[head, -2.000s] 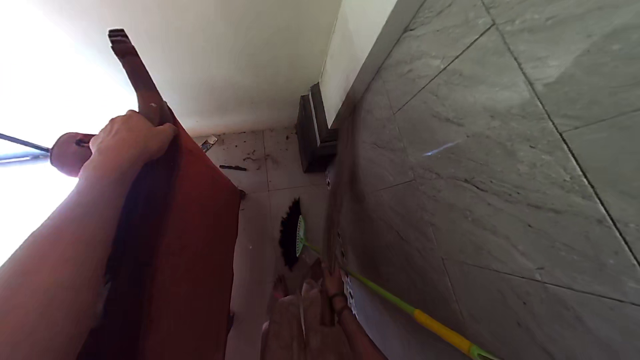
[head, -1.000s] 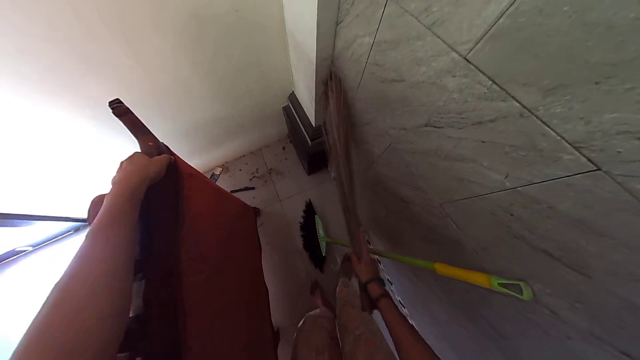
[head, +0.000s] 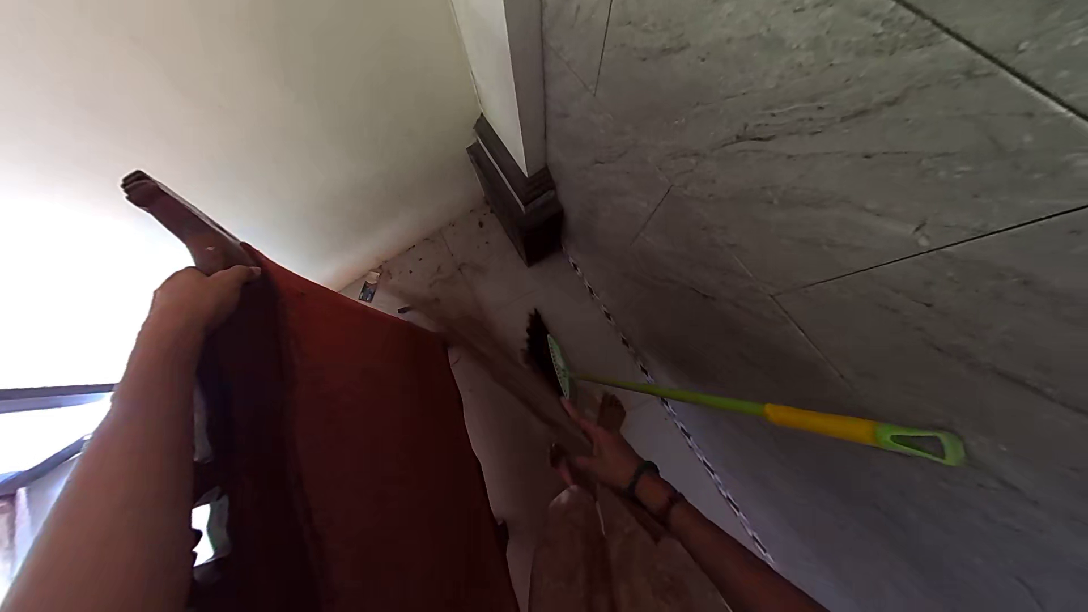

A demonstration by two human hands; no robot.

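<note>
My left hand (head: 200,302) grips the dark wooden frame of a piece of furniture (head: 374,399) with a broad red-brown panel, just below its carved end, at the left. Lower centre, my right hand (head: 608,455), with dark bands at the wrist, is closed round one end of a long brown stick-like bundle (head: 501,361). That bundle is blurred, and its far end reaches up-left over the floor towards the furniture's edge. Beside it, a broom (head: 680,393) with black bristles, a green head and a green and yellow handle leans against the grey tiled wall.
Dirt and small debris (head: 425,263) lie on the pale tiled floor along the cream wall (head: 297,127). A small packet (head: 369,287) is there too. A dark stepped plinth (head: 523,208) juts out at the corner. My bare feet and knees show at the bottom.
The long brown bundle in my right hand has swung from along the tiled wall to across the floor, towards the furniture. My left hand stays on the frame.
</note>
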